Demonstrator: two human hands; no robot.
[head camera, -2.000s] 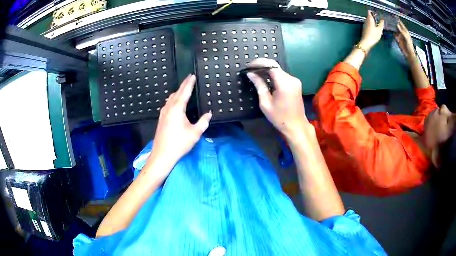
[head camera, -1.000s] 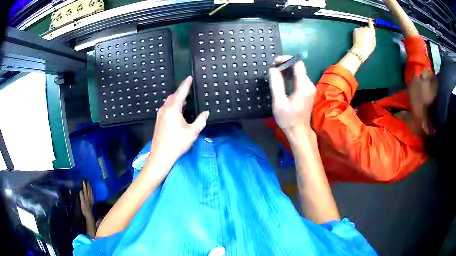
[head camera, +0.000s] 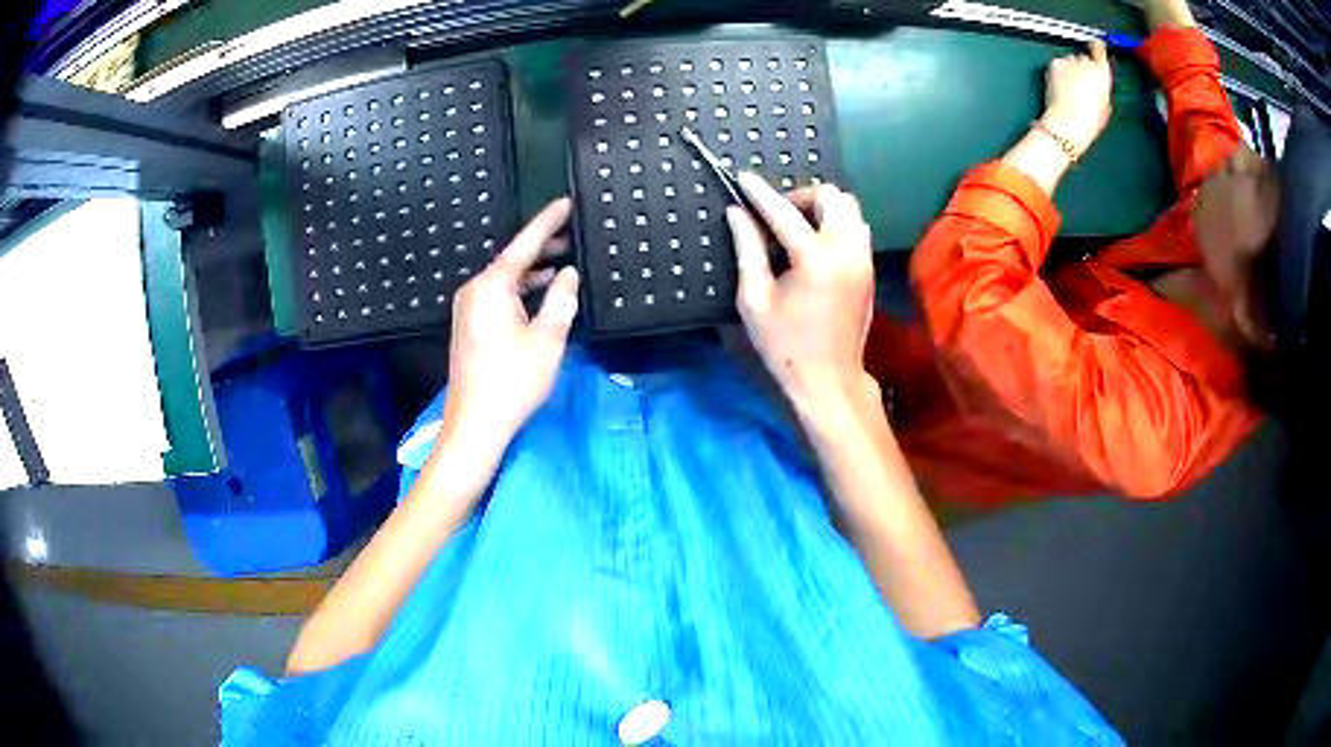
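Observation:
Two black component trays lie side by side on the green bench, the left tray (head camera: 394, 197) and the right tray (head camera: 638, 197). Both have rows of pockets with small pale dots in them. My right hand (head camera: 803, 270) holds thin dark tweezers (head camera: 711, 158) over the right tray, with their tip above the upper middle rows. Whether the tip holds a component cannot be told. My left hand (head camera: 511, 314) is at the gap between the trays, thumb and fingers apart, its fingertips by the right tray's left edge, holding nothing.
A person in orange (head camera: 1080, 336) sits at the right, one hand on the bench by the rails. Metal rails (head camera: 329, 66) run along the far side. A blue plastic stool (head camera: 256, 482) stands under the bench at left. A small blue stick (head camera: 1121, 40) shows at the upper right.
My right hand has moved from the right tray's right edge back over it, the tweezers now pointing to its middle. The black covered shape and another hand at lower left are gone from view.

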